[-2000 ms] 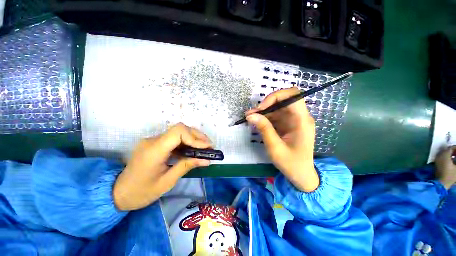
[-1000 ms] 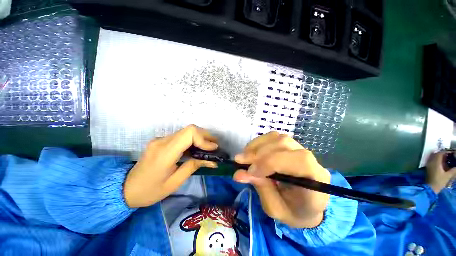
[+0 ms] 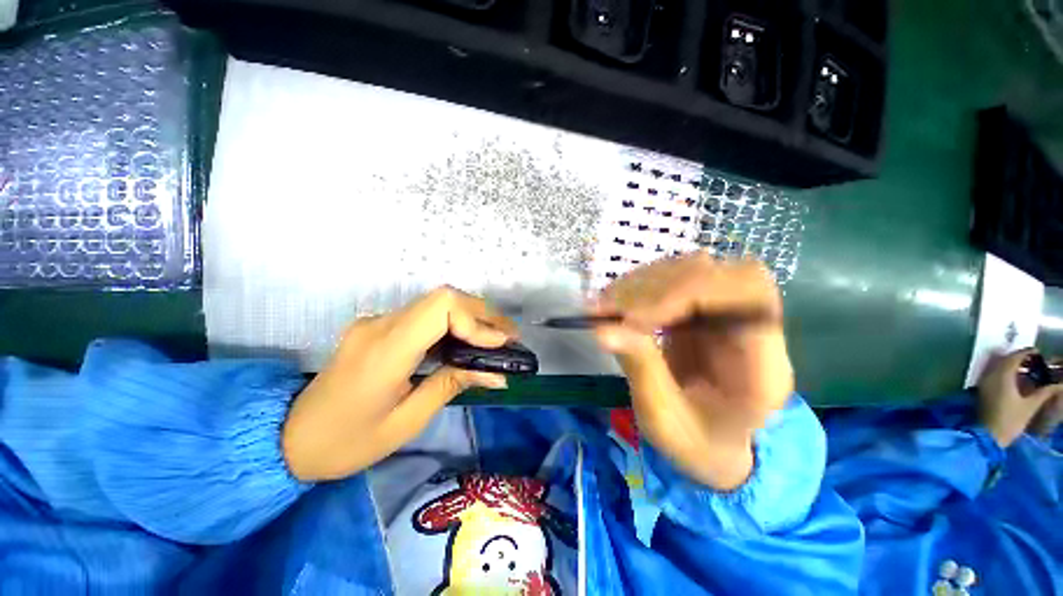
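Observation:
My left hand (image 3: 391, 378) holds a small glossy black housing (image 3: 495, 359) between thumb and fingers at the front edge of the white work sheet (image 3: 280, 233). My right hand (image 3: 699, 355) is blurred and holds dark tweezers (image 3: 581, 321), tip pointing left, just above and to the right of the housing, apart from it. Tiny metal parts (image 3: 507, 192) lie scattered mid-sheet. Small black parts (image 3: 653, 215) sit in rows in the clear blister tray (image 3: 758, 221), partly hidden by my right hand.
A black foam tray (image 3: 513, 87) with housings (image 3: 746, 64) in compartments spans the far side. Spare clear blister trays (image 3: 93, 175) lie at the left. Another person's hand (image 3: 1012, 396) holds a dark piece at the right, beside a black tray (image 3: 1026, 192) and white sheet (image 3: 1005, 320).
My right hand has moved up and the tweezers' tip has come away from the housing. A second earlier it was at the housing. My left hand stays nearly in place with the housing.

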